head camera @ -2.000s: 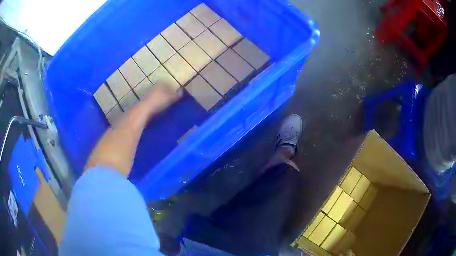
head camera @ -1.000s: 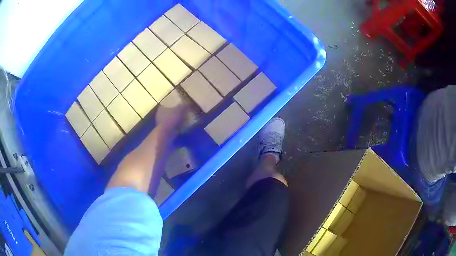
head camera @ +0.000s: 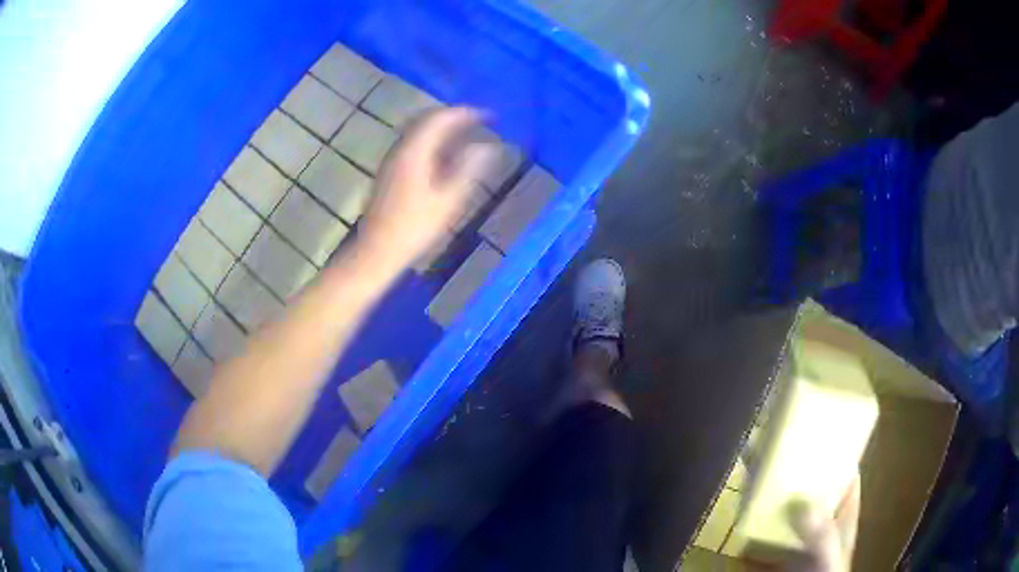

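Note:
A blue plastic tote (head camera: 84,257) holds rows of closed kraft boxes (head camera: 263,179); a few lie apart along its near wall. My left hand (head camera: 430,184) is over the boxes at the tote's right part, fingers curled down and blurred; whether it grips a box cannot be told. My right hand (head camera: 827,536), cut by the bottom edge, holds a pale kraft piece (head camera: 816,436), one box or several together, inside the open corrugated carton (head camera: 911,447). More kraft boxes (head camera: 721,520) sit in the carton's left side, partly hidden by the held piece.
A blue stool (head camera: 782,223) stands beyond the carton, with a person's grey-clothed part (head camera: 978,235) beside it. A red stool (head camera: 877,45) is at the top right. My shoe (head camera: 600,299) is on the floor between tote and carton. A metal frame (head camera: 56,447) edges the left.
My left hand has moved up and right over the tote's boxes. My right hand has come into view at the carton with a kraft piece in it. The view has shifted.

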